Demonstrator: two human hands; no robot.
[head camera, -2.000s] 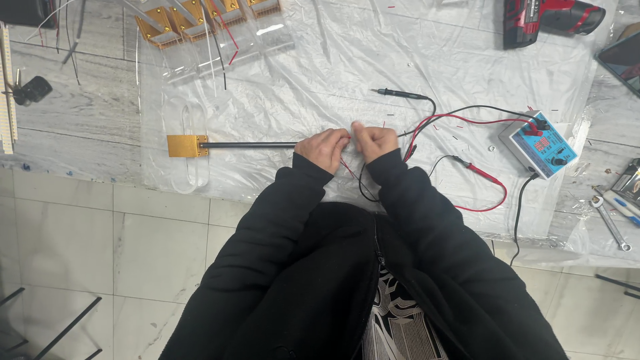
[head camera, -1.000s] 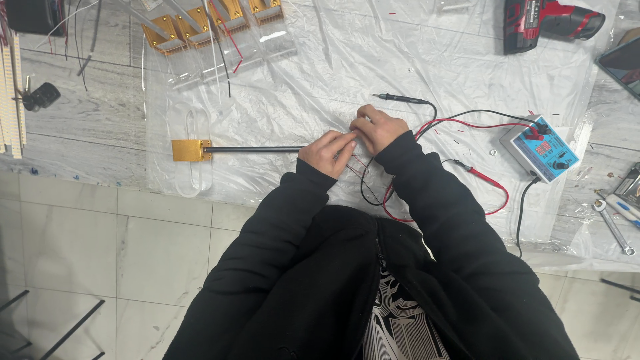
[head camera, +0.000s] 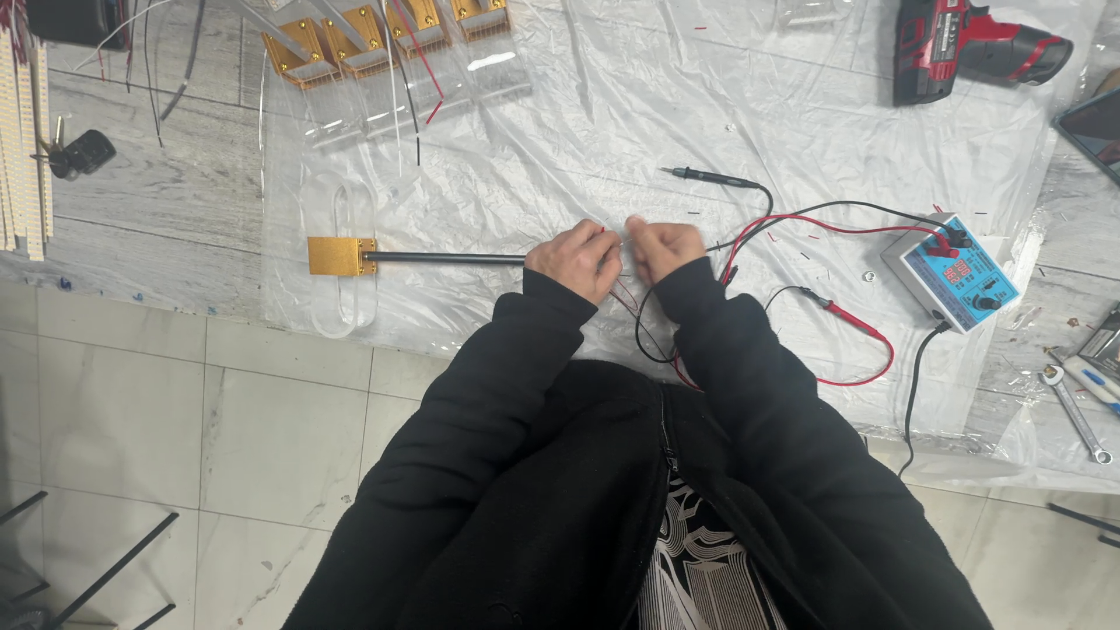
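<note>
A black rod (head camera: 446, 258) runs from a gold-coloured metal block (head camera: 337, 256) at the left to my left hand (head camera: 579, 261). The fingers of that hand are closed around the rod's right end, and a bit of red shows at their tips. Thin wires (head camera: 626, 297) hang just below, between the hands. My right hand (head camera: 667, 248) is a small gap to the right, its fingers curled; whether it pinches a wire is hidden. A black test probe (head camera: 713, 178) lies above it, and a red test probe (head camera: 849, 318) lies to its lower right.
A blue and white tester (head camera: 958, 271) with leads sits at the right, near a wrench (head camera: 1076, 416). At the top right lies a red and black power tool (head camera: 971, 52). Gold-coloured blocks on clear plastic (head camera: 350, 122) stand at the upper left. Plastic sheeting (head camera: 560, 157) covers the tabletop.
My hands were together at the rod's right end a second ago; now a small gap separates them. My right hand has come down slightly.
</note>
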